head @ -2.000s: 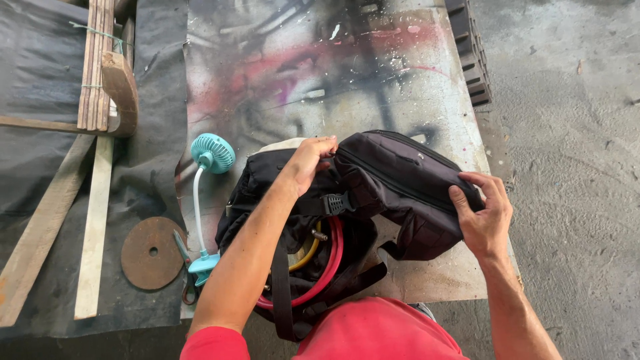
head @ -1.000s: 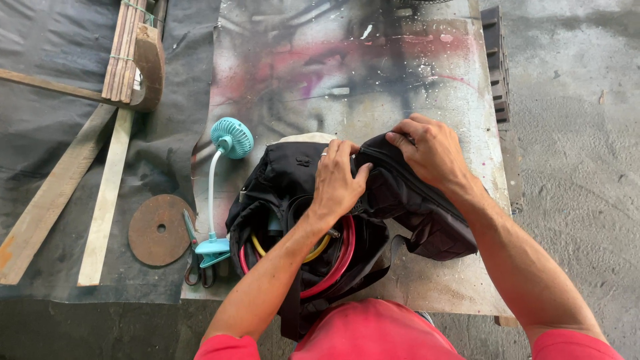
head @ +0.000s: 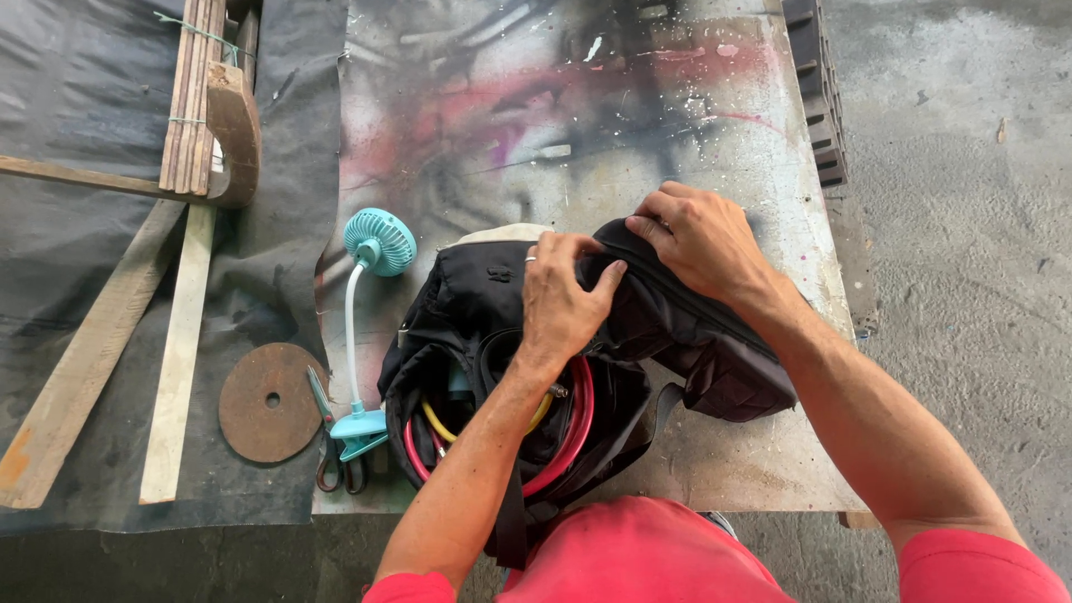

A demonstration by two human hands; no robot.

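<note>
A black fabric backpack point(head: 473, 280) lies on a paint-stained board with its main compartment gaping toward me. Inside it are a coiled red hose point(head: 579, 419), a yellow hose point(head: 434, 421) and a metal hose fitting point(head: 558, 390). The bag's padded flap point(head: 737, 368) is folded out to the right. My left hand point(head: 565, 293) grips the flap's left edge, its forearm crossing over the opening. With thumb and fingers, my right hand point(head: 699, 239) pinches the flap's upper edge beside a zipper; what exactly lies between the fingers is hidden.
Left of the bag stands a turquoise clip-on fan point(head: 379, 242) beside scissors point(head: 328, 444). A round brown disc point(head: 272, 402) lies on a dark sheet point(head: 100, 335), near wooden strips point(head: 180, 352) and a curved wooden piece point(head: 239, 138). The paint-stained board point(head: 670, 109) extends beyond the bag.
My right hand has moved from the flap's right end to its upper left edge, near my left hand. Since the previous second, both hands have stayed about the same place on the flap.
</note>
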